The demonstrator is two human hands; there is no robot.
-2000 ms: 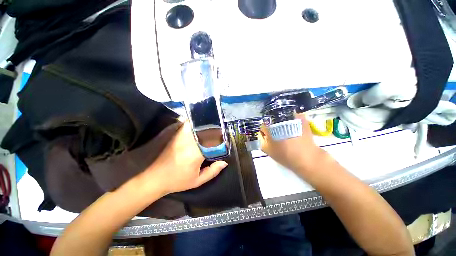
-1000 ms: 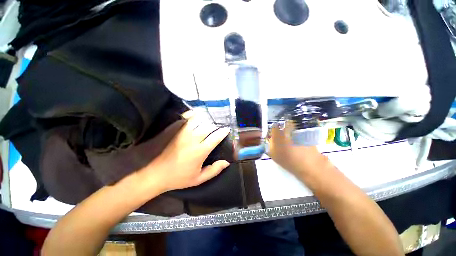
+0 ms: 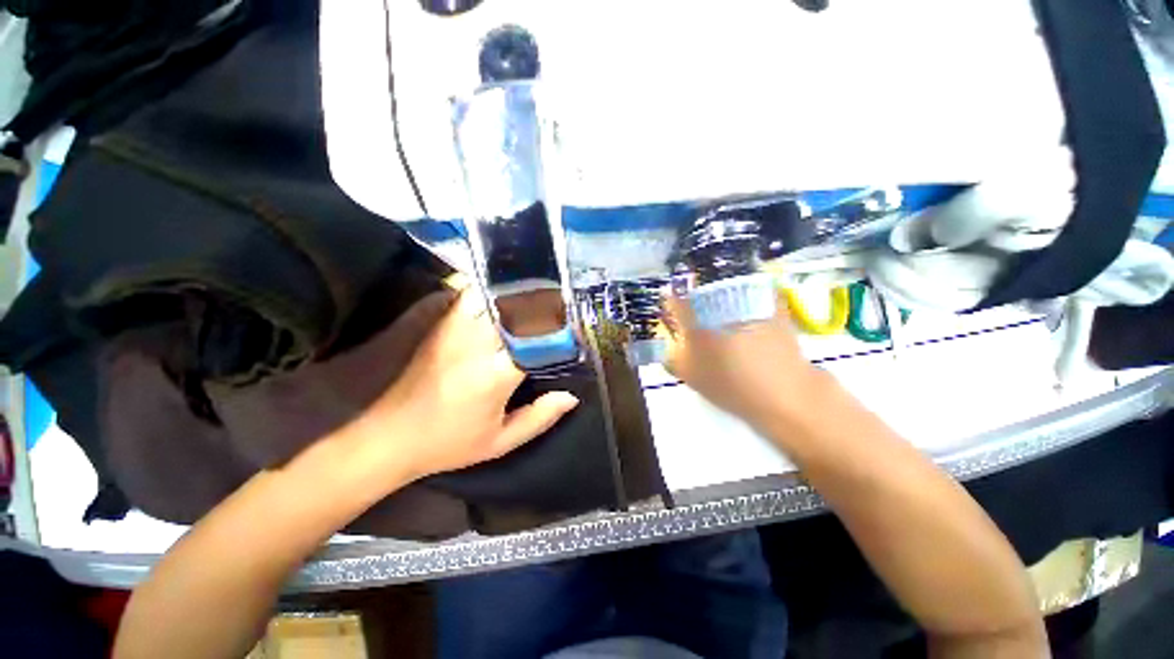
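Dark garment cloth (image 3: 193, 167) with a brownish-maroon side (image 3: 322, 412) lies bunched left of the needle area, its straight seamed strip running to the table's front edge. My left hand (image 3: 451, 399) lies palm down on the cloth, thumb spread; its fingertips are partly hidden behind the clear guard (image 3: 518, 232). My right hand (image 3: 734, 348) is at the needle area, beside a ribbed whitish knob (image 3: 731, 303) on the white sewing machine (image 3: 798, 103). Its fingertips are blurred and partly hidden, so I cannot tell whether it holds something.
Yellow (image 3: 819, 306) and green (image 3: 870, 315) scissor handles lie right of the needle area. A black cloth strip (image 3: 1114, 142) hangs over the machine head, with white cloth (image 3: 991, 245) beside it. Ruler markings (image 3: 567, 533) run along the front edge. A cardboard box (image 3: 316, 636) is below.
Compared with one second ago, the view has shifted; the machine and guard appear further left and higher, with the guard over my left fingertips again. Both hands stay at nearly the same places.
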